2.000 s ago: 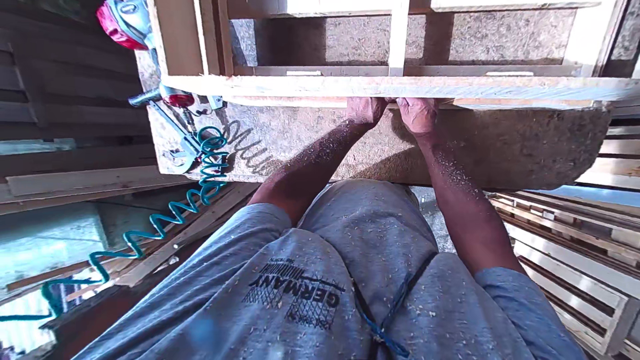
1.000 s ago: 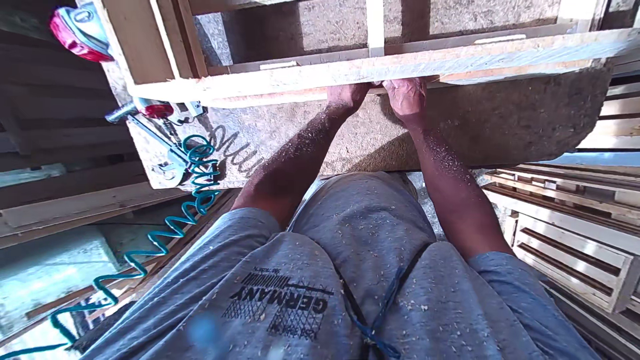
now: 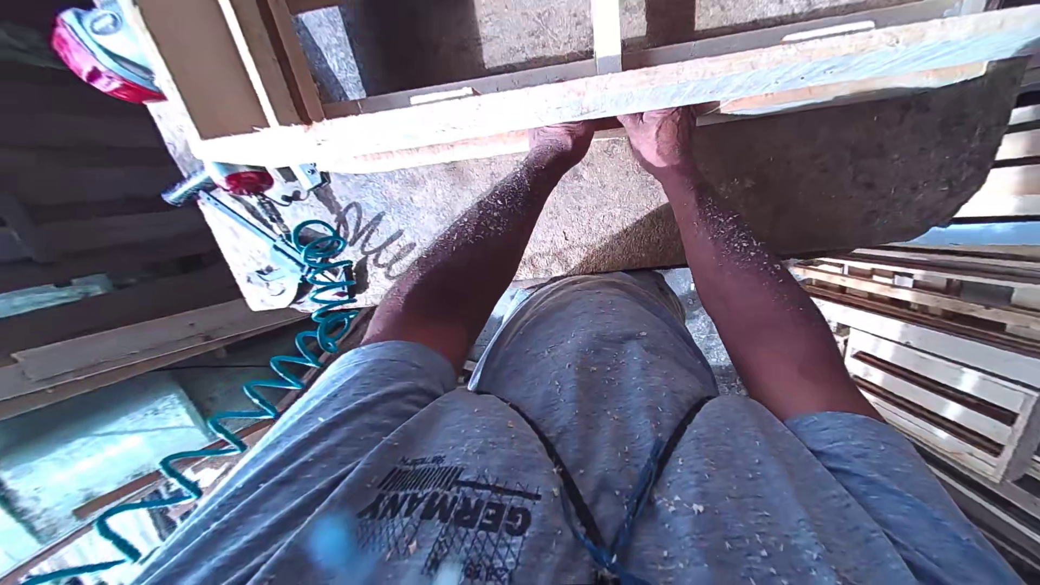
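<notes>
My left hand and my right hand are close together at the near rail of a wooden frame. Both reach under the rail's near edge, which hides most of their fingers. Whether they grip the wood or only press on it cannot be told. Sawdust covers both forearms. The frame lies on a worn workbench, with a short crosspiece meeting the near rail above my hands.
A pneumatic tool lies at the bench's left corner, beside a coiled teal air hose that hangs down leftward. A red and grey power tool is at upper left. Slatted wooden pallets stand at lower right.
The near rail now slants more in view, its right end higher than two seconds ago. My hands stay at its near edge, side by side.
</notes>
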